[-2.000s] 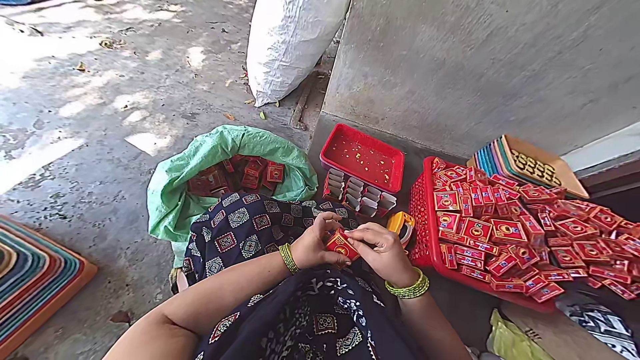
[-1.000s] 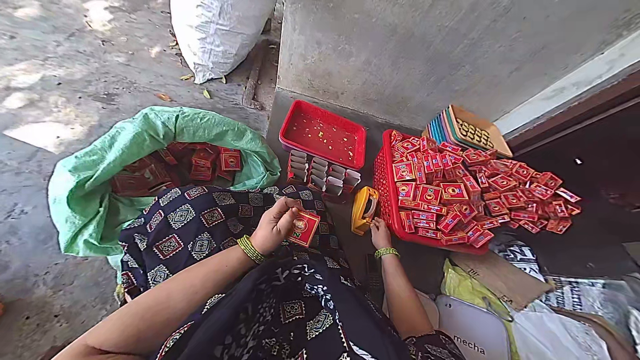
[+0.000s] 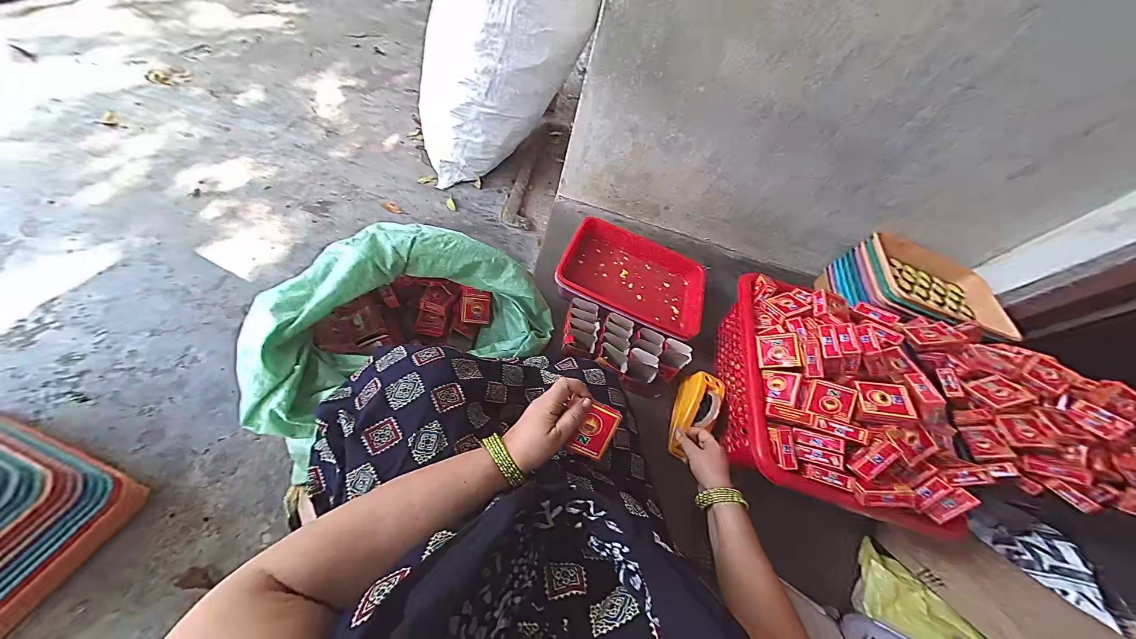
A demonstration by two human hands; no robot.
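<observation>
Between the fingertips of my left hand is a small red printed box, held over my patterned lap. My right hand is at the lower end of a yellow tape dispenser, its fingers touching it; the grip is partly hidden. Close above the dispenser stand several open small boxes in rows, in front of a red tray with small yellow bits in it. To the right, a red plastic basket is heaped with red boxes.
A green sack holding red boxes lies left of my lap. Stacked trays with small round items stand behind the basket, and more stacked trays at far left. A white sack stands near the wall.
Two seconds ago both my hands were on the red box; my right hand has since moved away to the yellow dispenser. My left hand still holds the box.
</observation>
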